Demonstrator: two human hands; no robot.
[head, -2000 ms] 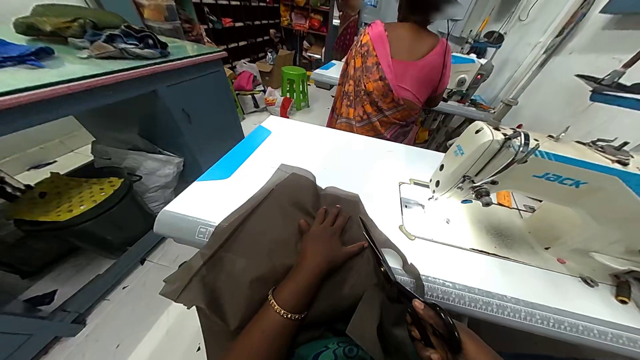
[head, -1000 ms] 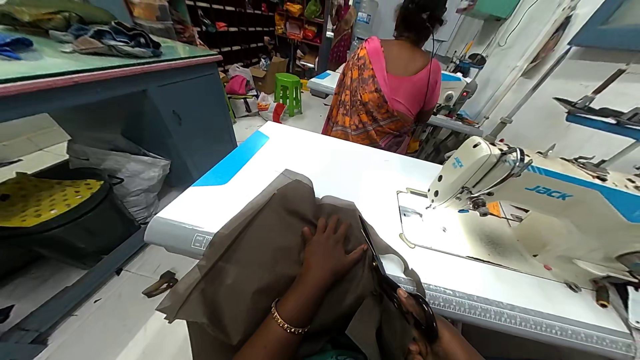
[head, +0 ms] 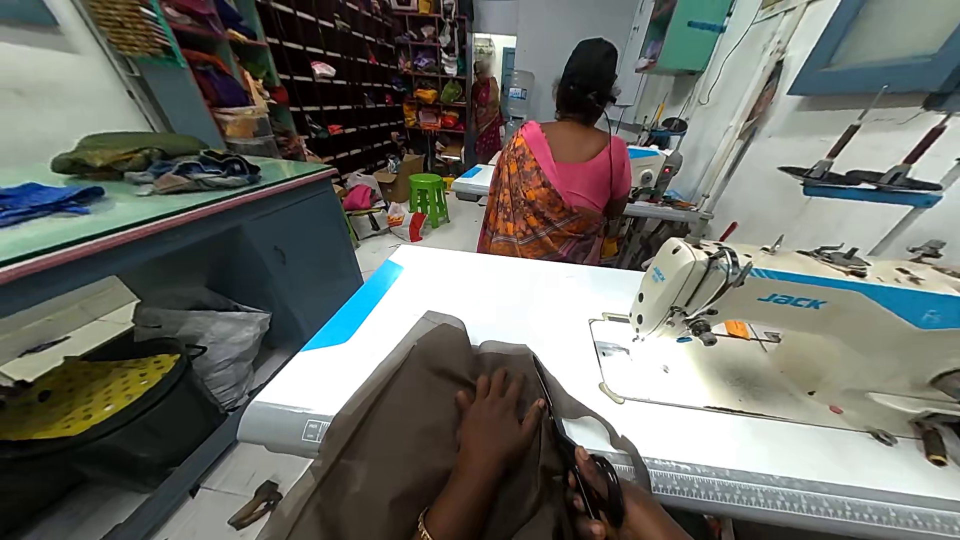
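A dark brown fabric piece (head: 405, 420) lies over the front edge of the white sewing table (head: 487, 289) and hangs below it. Flat on the cloth rests my left hand (head: 495, 427), fingers spread, pressing it down and holding nothing. My right hand (head: 600, 495) grips the handles of black-handled fabric scissors (head: 559, 427), whose blades lie along the fabric's right side. A narrow strip of the fabric curves away to the right of the blades. Whether the blades are apart is hard to tell.
A Jack sewing machine (head: 795, 315) stands on the table's right, with a measuring scale (head: 787, 499) along the front edge. A person (head: 562, 172) sits ahead, back turned. At left are a glass-topped counter (head: 300, 174), a black tub (head: 142, 420) and a plastic sack (head: 225, 337). A green stool (head: 428, 199) stands beyond.
The view has tilted upward. My left hand stays spread on the fabric, and my right hand still holds the scissors at its right side.
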